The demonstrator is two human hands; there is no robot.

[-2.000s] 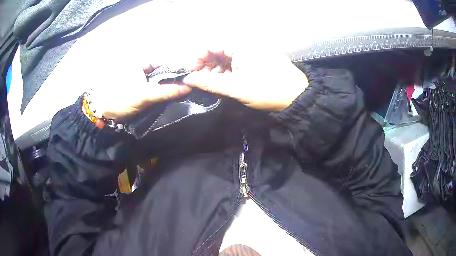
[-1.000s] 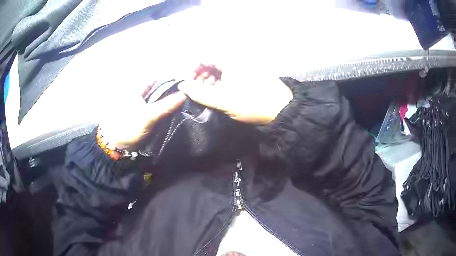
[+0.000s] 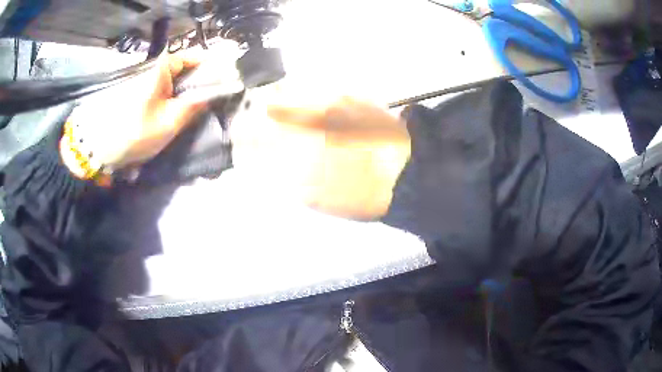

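My left hand [image 3: 149, 120] is at the upper left, its thumb and fingers on a small dark fabric piece [image 3: 212, 149] by the machine's needle area. The presser foot area [image 3: 210, 22] and a black knob-like part [image 3: 261, 67] are just above the fingers. My right hand [image 3: 352, 156] is blurred and overexposed, a little right of the piece, over the white table [image 3: 290, 258]. Its fingers point left. Whether it holds anything cannot be told. The fabric's far end is hidden by the left hand and machine parts.
Shears with blue handles [image 3: 533, 51] lie on the table at the upper right. A dark bar of the machine [image 3: 72, 93] crosses the upper left. Dark cloth [image 3: 639, 109] hangs at the right edge. The curved table edge [image 3: 290, 294] runs close before my jacket.
The view has shifted onto the machine and shears. My hands, together on the piece near the table's edge before, are now apart; the left has the piece by the needle area.
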